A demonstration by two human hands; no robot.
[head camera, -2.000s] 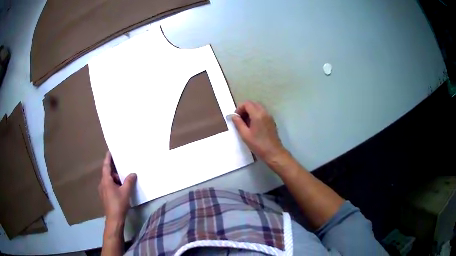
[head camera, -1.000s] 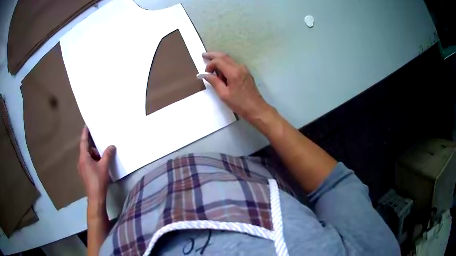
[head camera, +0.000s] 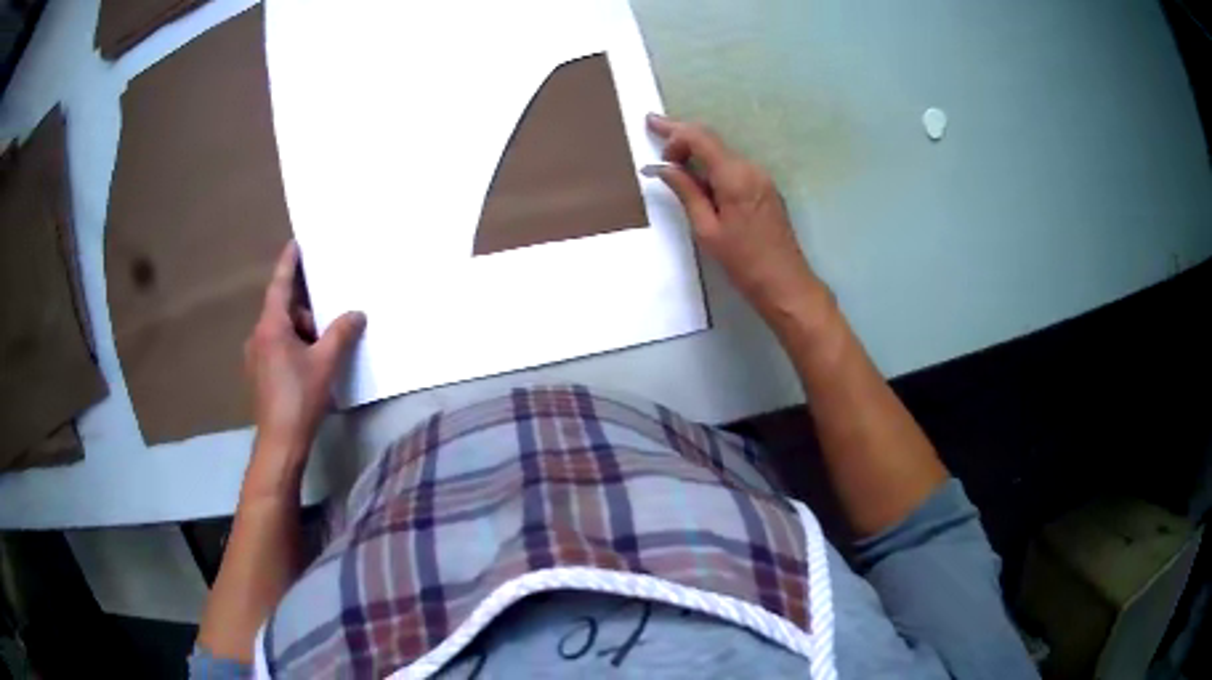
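A white card template [head camera: 399, 160] lies on the table in front of me, over brown cloth that shows through its window [head camera: 565, 166]. My left hand [head camera: 303, 339] holds the template's lower left corner, thumb on top, fingers at its left edge. My right hand [head camera: 731, 206] is at the template's right edge and pinches a small white piece of chalk [head camera: 654, 170], its tip just right of the window. The template's top edge is cut off by the picture.
A brown panel with a dark spot [head camera: 193, 253] lies left of the template. More brown panels [head camera: 40, 306] lie at far left and top left [head camera: 140, 20]. A small white oval [head camera: 934, 124] lies on the table [head camera: 984, 239] at right. A box [head camera: 1110, 571] stands below.
The view has shifted, moving the table's things in the picture. Both hands keep their places at the template's edges, and the chalk stays in my right hand near the window.
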